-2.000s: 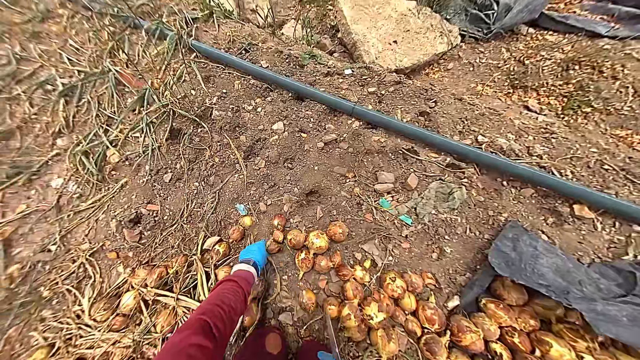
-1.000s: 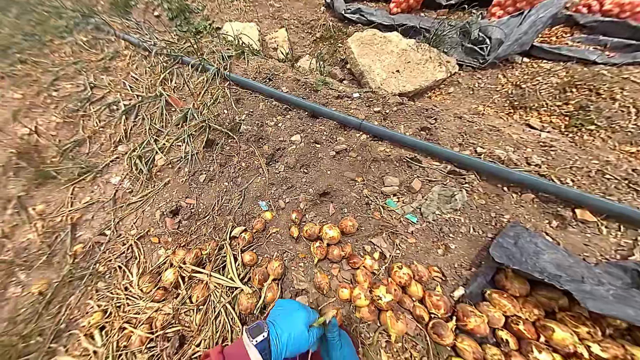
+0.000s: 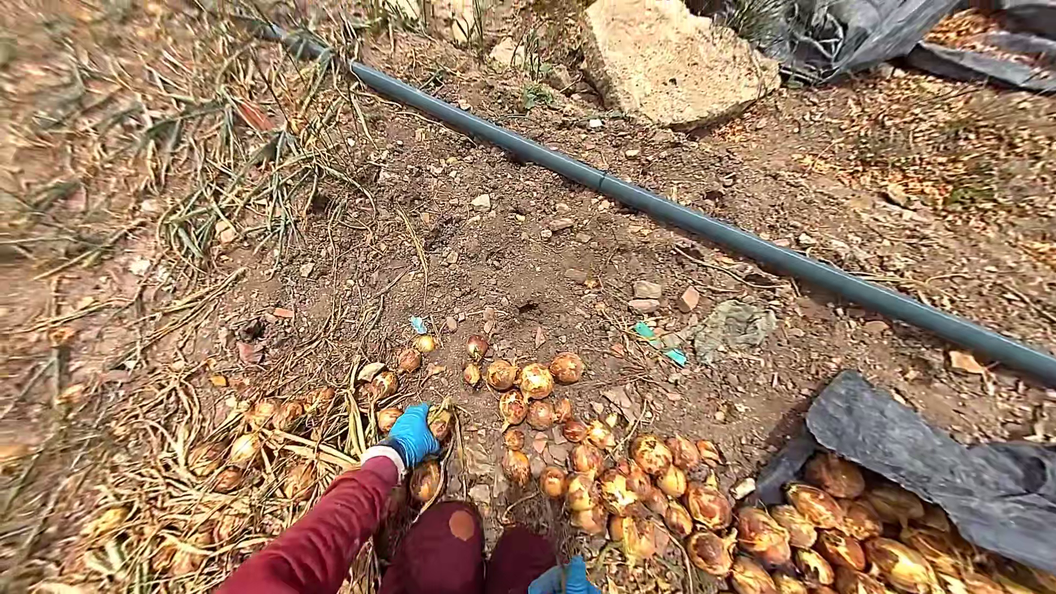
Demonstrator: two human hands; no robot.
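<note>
My left hand (image 3: 414,435), in a blue glove with a maroon sleeve, is closed around an onion (image 3: 441,421) beside a heap of onions with dry tops (image 3: 289,445) at the lower left. At the bottom edge my right hand (image 3: 565,577), also gloved in blue, shows only in part; whether it holds anything is hidden. Just above and right of it lie loose onions with trimmed tops (image 3: 619,491). Further right, more onions (image 3: 874,536) lie partly beneath a dark plastic sheet (image 3: 932,462).
A grey pipe (image 3: 685,216) crosses the soil diagonally. Behind it lies a large pale stone slab (image 3: 676,62), with dark sheeting (image 3: 858,37) at the upper right. Dry stalks (image 3: 223,173) cover the left side. My knees (image 3: 445,544) are at the bottom.
A second ago both hands were together at the bottom; now my left hand is out at the left heap, shut on an onion, and my right hand is lower, mostly out of view.
</note>
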